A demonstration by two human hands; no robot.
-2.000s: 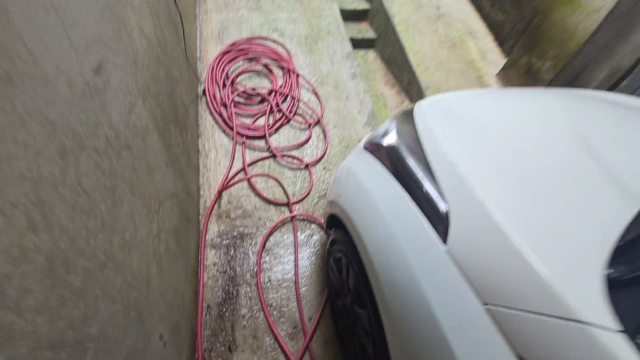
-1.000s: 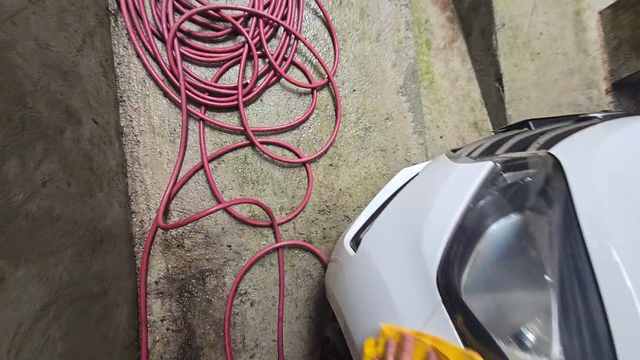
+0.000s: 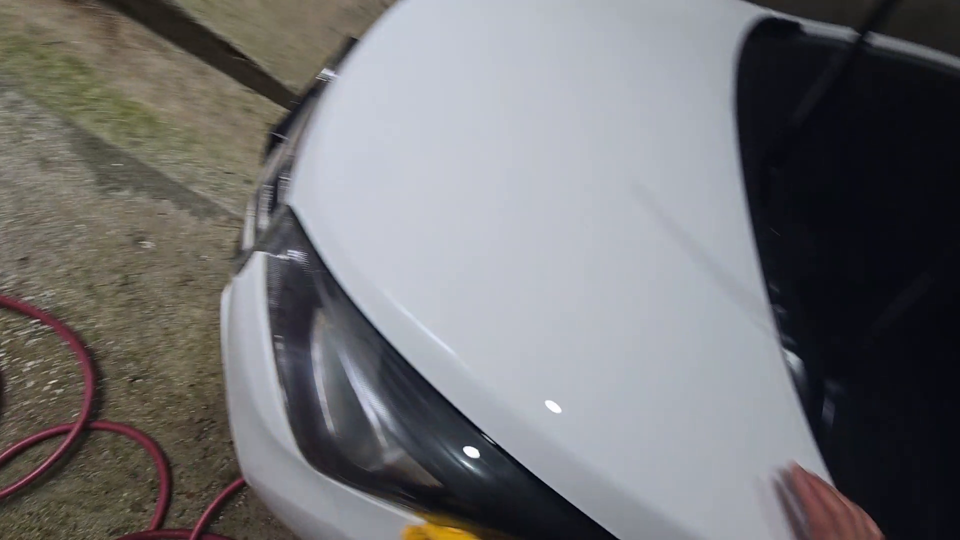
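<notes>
A white car fills the middle, with its hood [image 3: 525,225], headlight [image 3: 360,405], front bumper [image 3: 255,420] and dark windshield [image 3: 862,285] in view. My right hand [image 3: 829,506] is at the bottom right, blurred, at the hood's rear edge near the windshield; its fingers are partly cut off by the frame, and I see nothing in it. A yellow cloth [image 3: 442,528] shows at the bottom edge, against the lower side of the headlight. My left hand is out of view, so whether it holds the cloth cannot be told.
A red hose [image 3: 86,375] lies in loops on the rough concrete floor [image 3: 150,285] at the left, beside the bumper. A dark groove or edge [image 3: 217,56] crosses the floor beyond the car's front. A windshield wiper [image 3: 832,67] or its reflection shows at the upper right.
The view has swung right, from the hose and the car's front corner to the hood. My right hand has come into view; the hand seen at the yellow cloth one second ago no longer shows.
</notes>
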